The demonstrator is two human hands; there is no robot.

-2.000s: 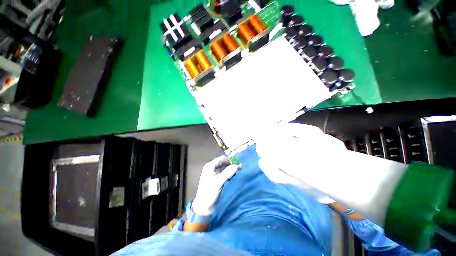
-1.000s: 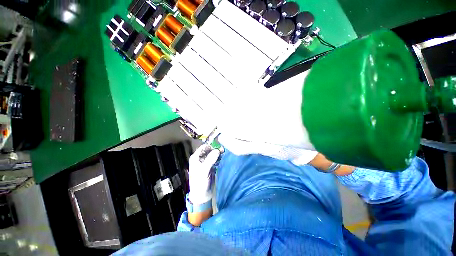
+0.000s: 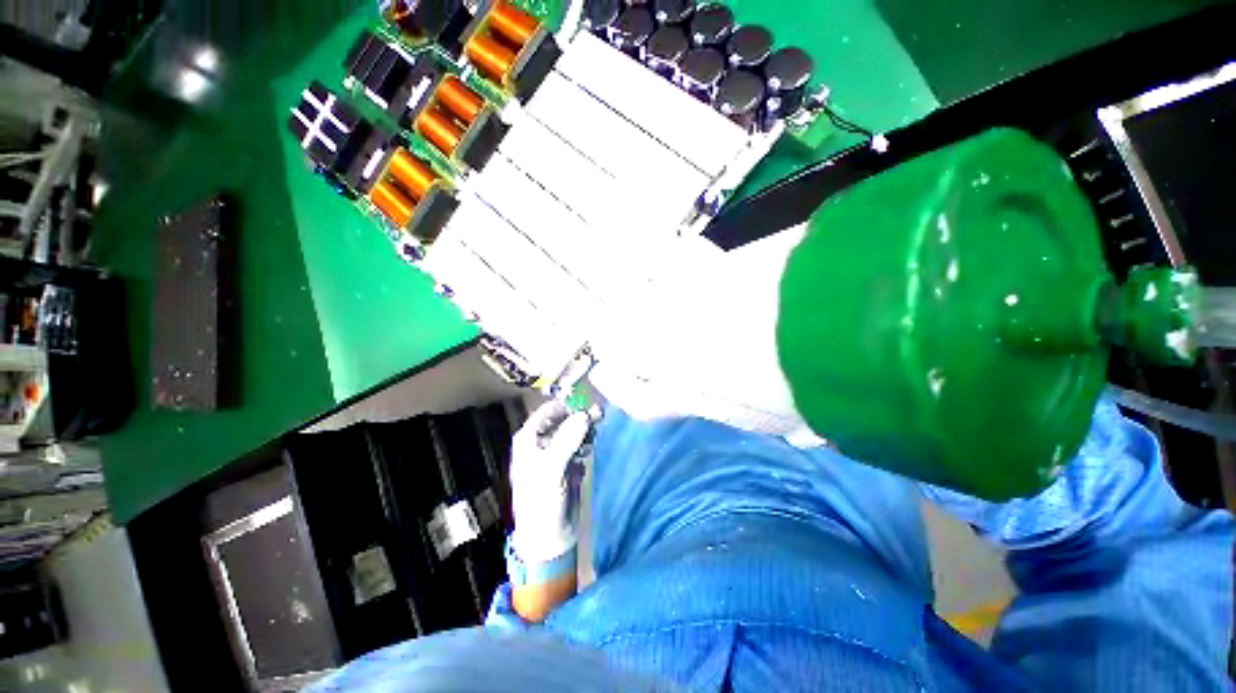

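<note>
The power circuit board (image 3: 542, 190) lies tilted on the bright green mat, its near corner over the bench edge. White plates cover its near half; copper inductors and black capacitors stand beyond and at the right. My gloved left hand (image 3: 549, 467) holds the board's near corner. The dispensing syringe (image 3: 949, 311), with its green cap and clear hose, looms large at the centre right. My gloved right hand (image 3: 691, 393) is around its white barrel; glove and barrel blend in glare. The needle tip is not clearly visible.
A dark flat block (image 3: 193, 305) lies on the green bench left of the mat. Black trays (image 3: 393, 515) stand below the bench edge at lower left. More black trays with a pale-bordered frame (image 3: 1139, 176) are at the right.
The view has shifted and turned, so the board appears further left. The syringe's green cap has swung up and inward and looks much larger. Both hands keep their hold.
</note>
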